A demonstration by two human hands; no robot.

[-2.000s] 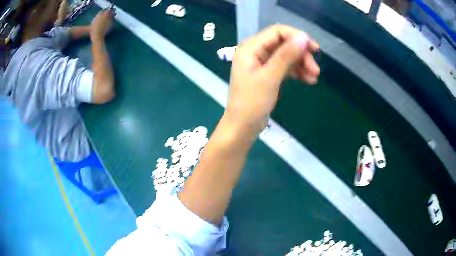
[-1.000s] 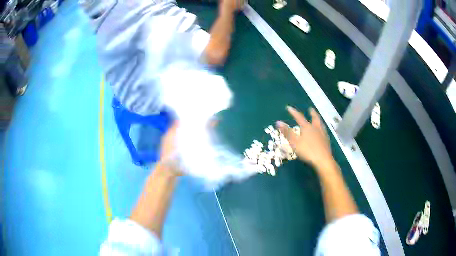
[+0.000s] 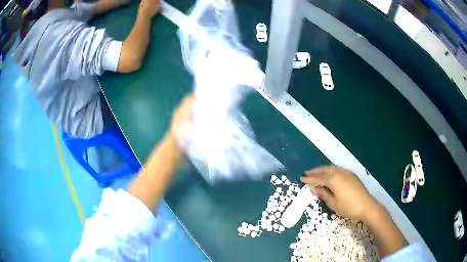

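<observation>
My left hand (image 3: 184,123), blurred, is closed on a crinkled clear plastic bag (image 3: 225,102) held up over the green bench. The bag's wide lower end hangs left of the small parts. My right hand (image 3: 345,194) is over the bench at the right. Its thumb and fingertips pinch the upper end of a flat white oval piece (image 3: 296,209). The piece lies slanted over loose small white inserts (image 3: 279,199). A larger, denser heap of inserts (image 3: 327,238) lies below my right hand, partly hidden by the hand and wrist.
A grey-white rail (image 3: 327,138) and upright post (image 3: 283,51) border the dark green belt (image 3: 358,123). White shells (image 3: 326,77) and an open one with coloured insides (image 3: 409,183) lie on it. A person in grey (image 3: 66,66) sits on a blue stool (image 3: 102,151) at left.
The bag has moved up and over the bench in my left hand. My right hand has changed from spread fingers to a pinch on the white oval piece. More of the near heap shows.
</observation>
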